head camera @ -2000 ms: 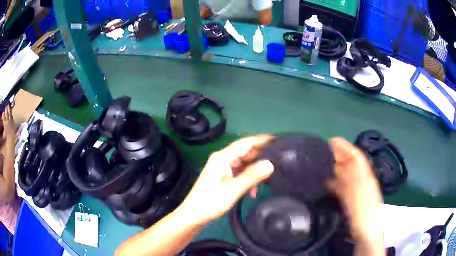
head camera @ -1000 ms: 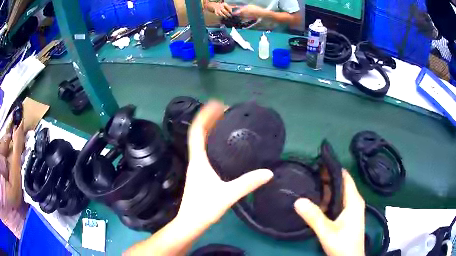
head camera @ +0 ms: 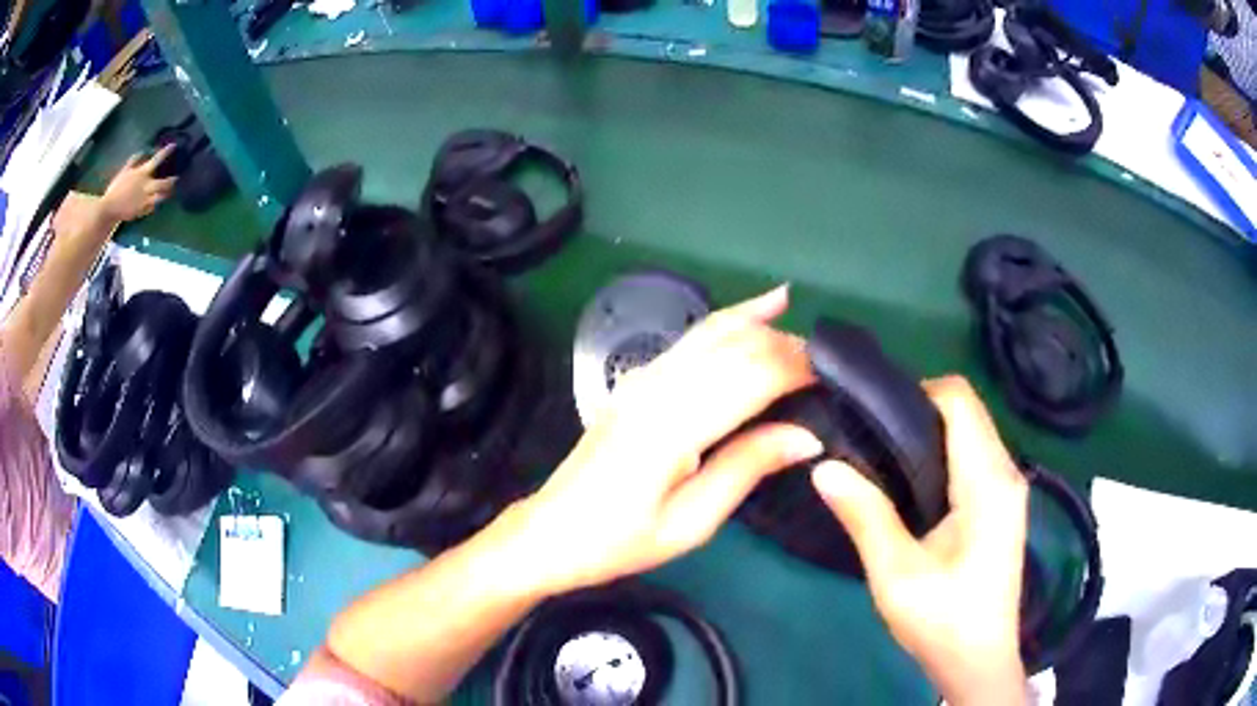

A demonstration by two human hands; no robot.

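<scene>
My left hand (head camera: 689,441) and my right hand (head camera: 937,552) both hold black headphones (head camera: 875,414) in front of me. The headband edge stands up between the hands, and my fingers hide part of the cups. A round ear cup with a silvery grey face (head camera: 641,324) shows beyond my left hand; its link to the held unit is hidden. Another headphone (head camera: 607,669) with a silvery disc lies at the bottom edge, cut off. A tall pile of black headphones (head camera: 393,317) stands left of my hands.
Single headphones lie on the green belt (head camera: 503,200) and at right (head camera: 1041,338). A second pile (head camera: 138,400) stands on white sheet at left. A green post (head camera: 234,117) rises at left. Another person's arm (head camera: 69,248) reaches in. A tag (head camera: 252,563) hangs at the left bench edge.
The view has tipped down. The held headphones have turned so the headband stands edge-on between my hands. The cup near my left hand now shows a silvery face. The other person's hand has reached the far-left headphones.
</scene>
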